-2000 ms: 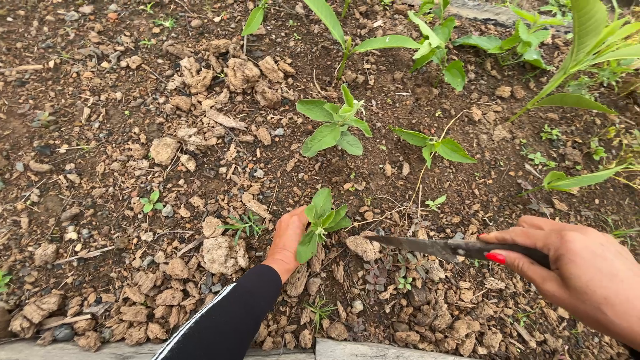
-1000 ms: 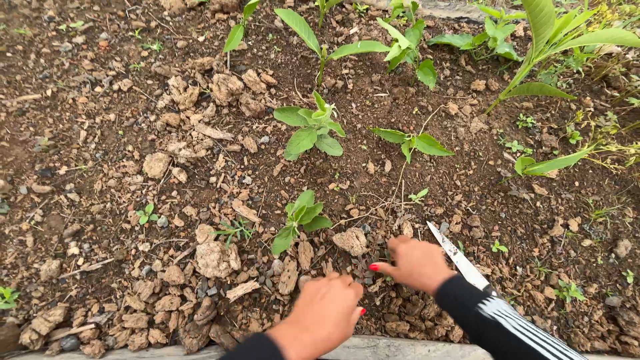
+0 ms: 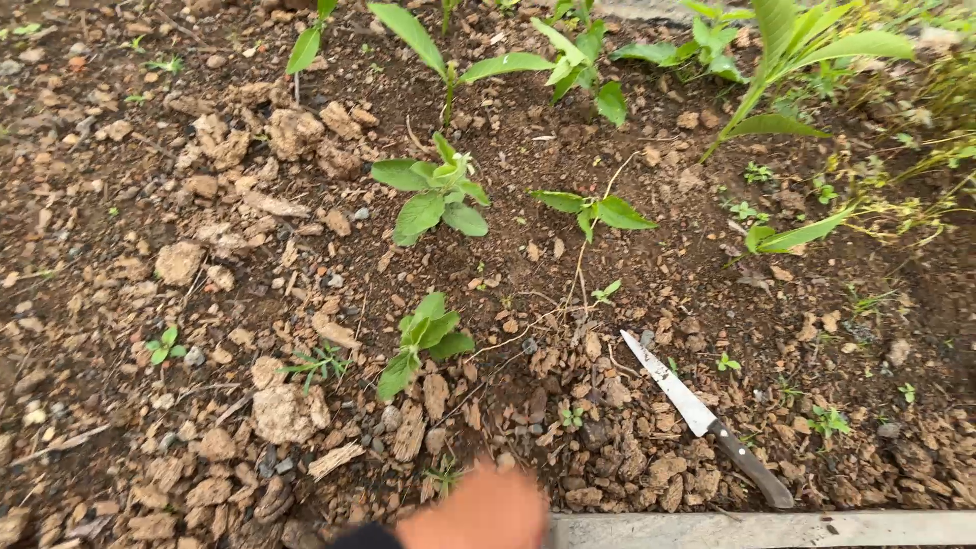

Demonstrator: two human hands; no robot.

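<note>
One blurred hand, my left by its dark sleeve coming from the lower left, shows at the bottom edge [image 3: 476, 509], over the bark and soil near the wooden border; its fingers are too blurred to read. Just above it grows a small green seedling [image 3: 424, 339]. A kitchen knife with a dark riveted handle [image 3: 705, 419] lies loose on the soil at the right, its tip pointing up and left. My right hand is out of view. A second, pale-tipped seedling [image 3: 435, 194] stands farther up.
A wooden board [image 3: 762, 529] edges the bed at the lower right. Taller leafy plants [image 3: 766, 76] grow at the upper right, and a low plant [image 3: 591, 212] stands mid-bed. Bark chunks [image 3: 282, 408] and stones cover the soil.
Two seconds ago my right hand held the knife; one second ago the knife lay on the soil beneath my right arm. My right hand has since left the view.
</note>
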